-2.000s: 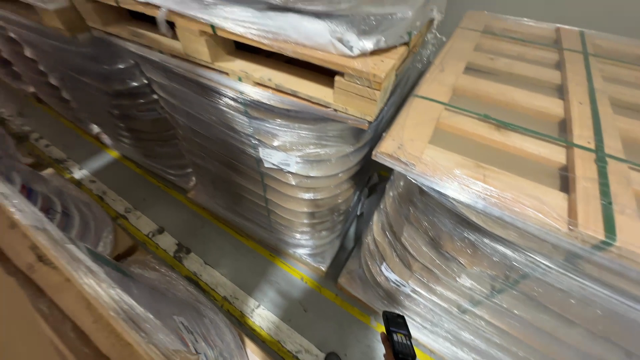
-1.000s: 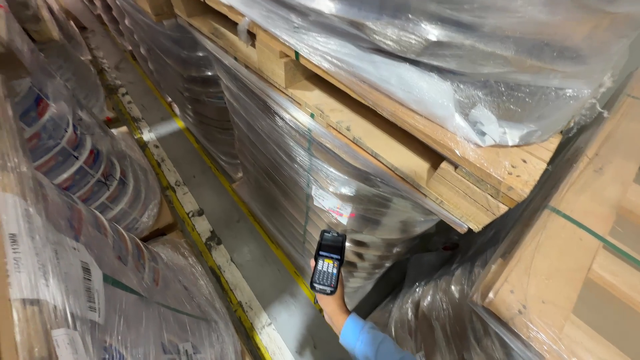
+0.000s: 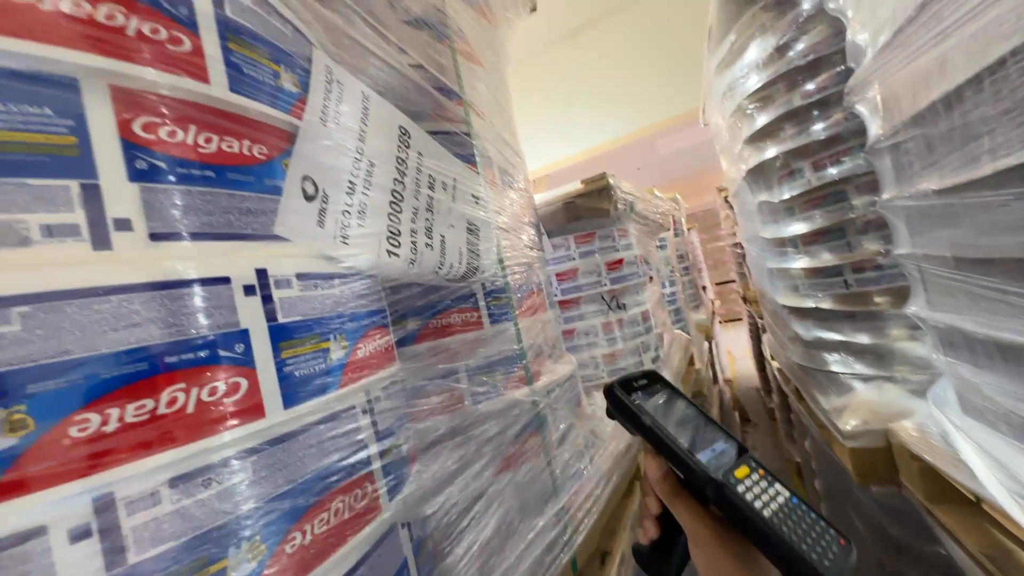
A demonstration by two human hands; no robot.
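My right hand (image 3: 692, 512) grips a black handheld barcode scanner (image 3: 720, 472) with a screen, a keypad and a pistol grip, at the lower right of the middle. The screen and keys face me, and the top end points up and left. Just left of the scanner stands a tall stack of printed Colgate packaging rolls (image 3: 192, 144), wrapped in clear film. A white paper label (image 3: 384, 184) with print and a barcode lies under the film on this stack, above and left of the scanner and apart from it. My left hand is out of view.
More film-wrapped stacks (image 3: 604, 296) stand farther back on the left. At the right, wrapped rolls (image 3: 832, 224) rest on wooden pallets (image 3: 944, 496). A narrow passage (image 3: 740, 368) runs between the two rows. Loose film and a green strap cross the near stack.
The view has swung from the floor and pallets to the Colgate stack at the left. The scanner, at the bottom edge two seconds ago, has come up and now looks much nearer.
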